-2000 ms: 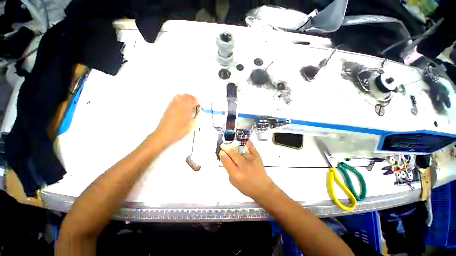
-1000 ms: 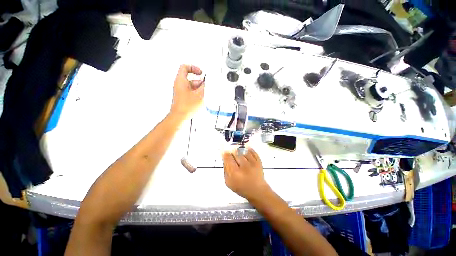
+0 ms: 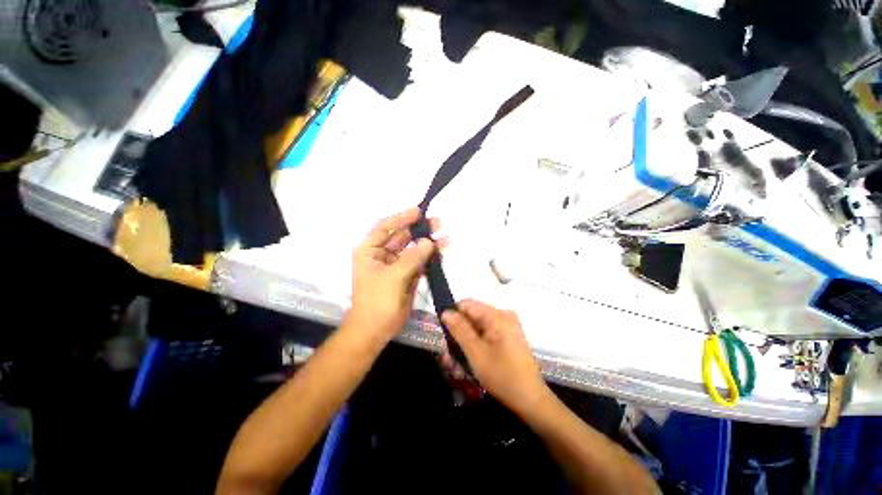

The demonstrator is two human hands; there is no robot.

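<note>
A narrow black strip (image 3: 462, 162) runs slantwise over the white table, its far end flat near the middle and its near end over the front edge. My left hand (image 3: 387, 269) pinches it near its middle. My right hand (image 3: 490, 350) holds it lower down, at the table's front edge. Both hands are bare. The sewing machine head (image 3: 667, 169) stands to the right of the strip, its needle area away from both hands. The strip's lowest end is hard to tell against the dark below.
Scissors (image 3: 720, 369) with yellow and green handles lie right of the machine bed. A heap of black cloth (image 3: 218, 135) drapes over the left side. Bobbins (image 3: 808, 363) cluster at the far right. A measuring tape (image 3: 619, 385) runs along the front edge. A blue crate (image 3: 691, 445) stands below.
My view has shifted left. Both hands have left the machine and are now at the front edge, left of it. The long black strip now lies across the table between them.
</note>
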